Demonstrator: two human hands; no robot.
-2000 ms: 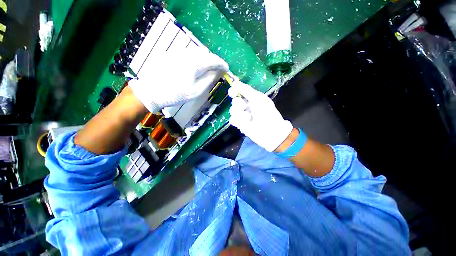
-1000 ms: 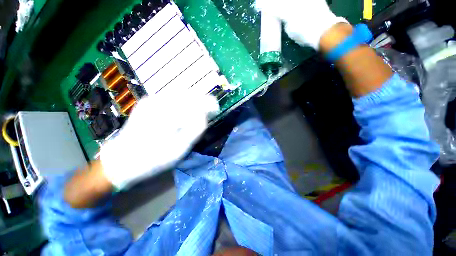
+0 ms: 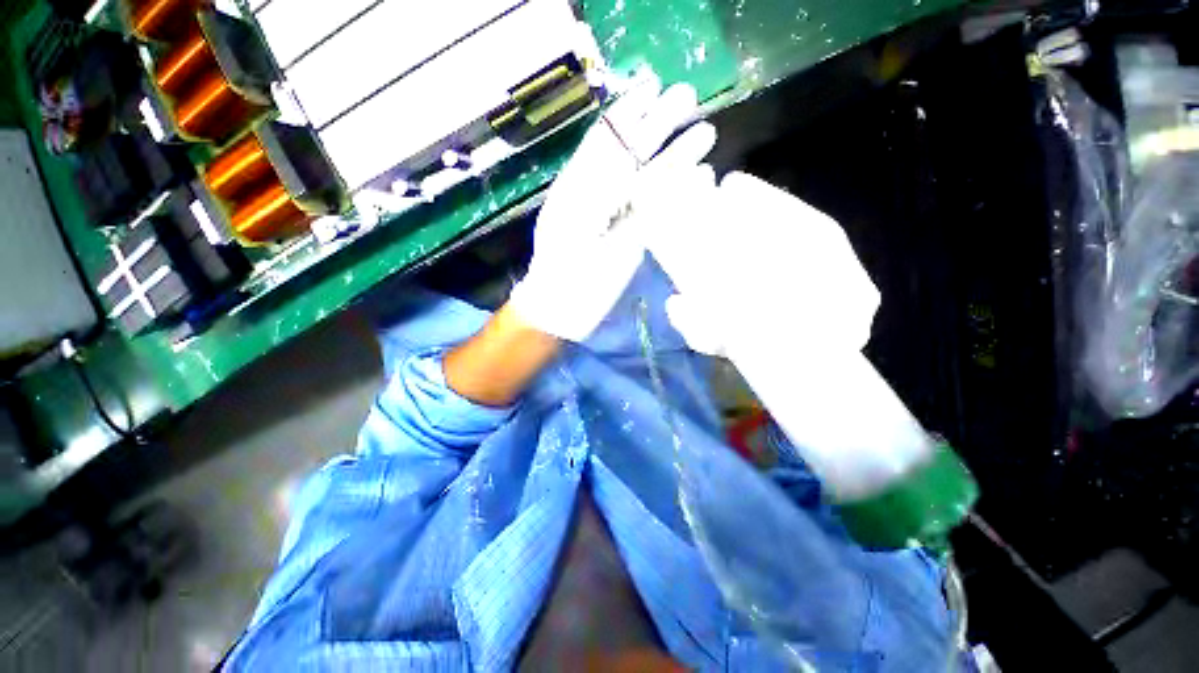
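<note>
The circuit board lies at upper left, cut off by the top edge, with pale heat-sink bars and orange-copper coils. My gloved right hand is closed around the fat white glue dispenser, its green end cap pointing down right. My gloved left hand is beside the board's near right corner, against the dispenser's front end. Its fingers overlap the nozzle area, and glare hides the nozzle; I cannot tell whether they grip it.
A clear air hose hangs in front of my blue smock. The green mat carries white glue spots. A white machine is cut off at the left edge. Clear plastic bags lie in the black bin area at right.
My right hand has picked up the dispenser from the mat and brought it down toward my body. My left hand has moved right, beside it. The view has shifted, with the board now higher and further left.
</note>
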